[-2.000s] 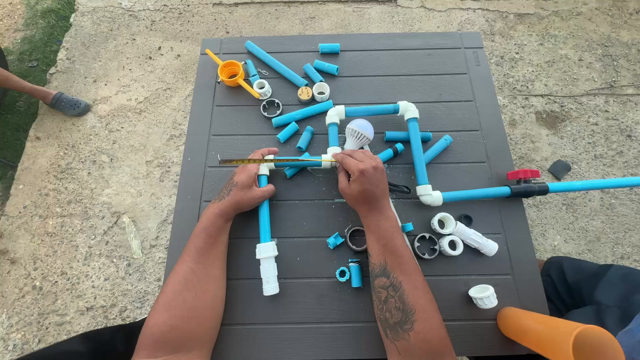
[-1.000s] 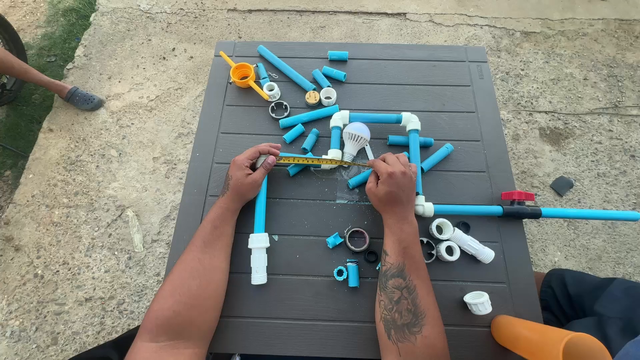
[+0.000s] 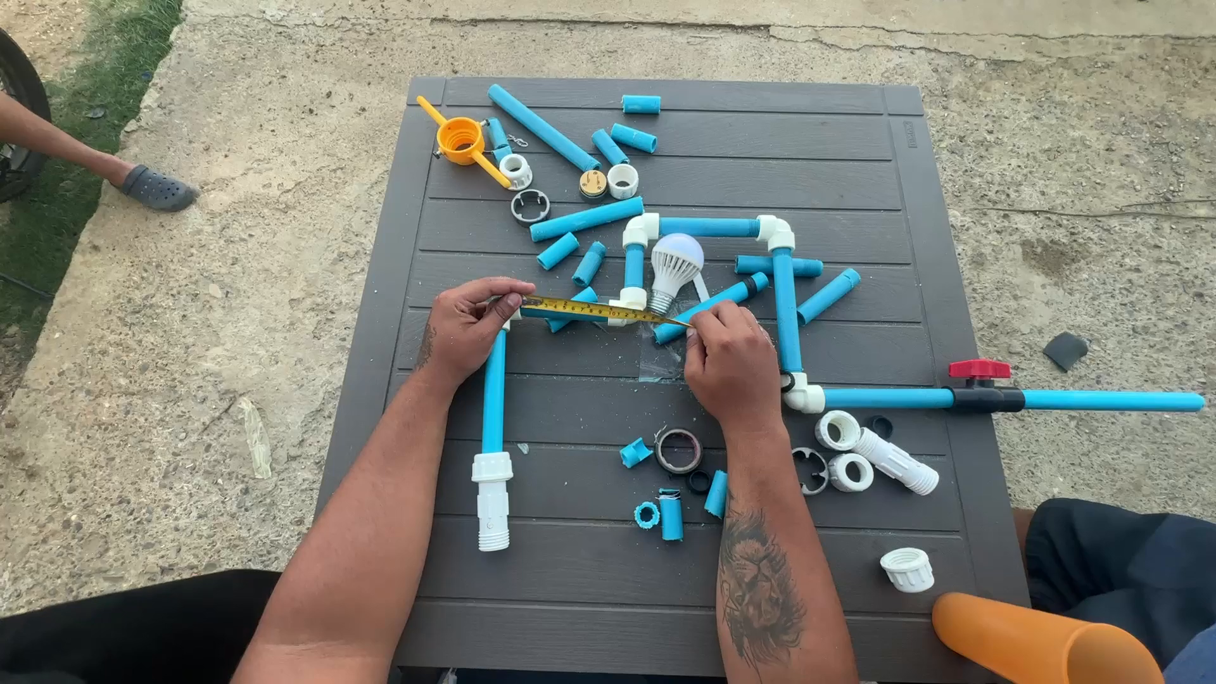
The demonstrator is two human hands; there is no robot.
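Note:
A yellow measuring tape (image 3: 591,310) is stretched between my two hands over a short horizontal blue pipe. My left hand (image 3: 475,328) pinches one end by the white elbow at the top of the vertical blue pipe (image 3: 494,389). My right hand (image 3: 731,366) grips the tape's other end, right of the white elbow fitting (image 3: 628,306). A white light bulb (image 3: 676,266) lies just above the tape, its base near that elbow. The joined blue pipe frame (image 3: 711,228) runs on to a valve with a red handle (image 3: 979,370) at the right.
Loose blue pipe pieces (image 3: 586,218) lie across the slatted table (image 3: 589,589). White threaded fittings (image 3: 896,461) and a dark ring (image 3: 678,450) are near my right forearm. An orange pipe (image 3: 1035,646) is at the lower right. One person's leg shows left, another's dark clothing right.
My right hand has moved to the right, away from the elbow, and more tape shows between my hands. The bulb has shifted and now leans with its base lower left.

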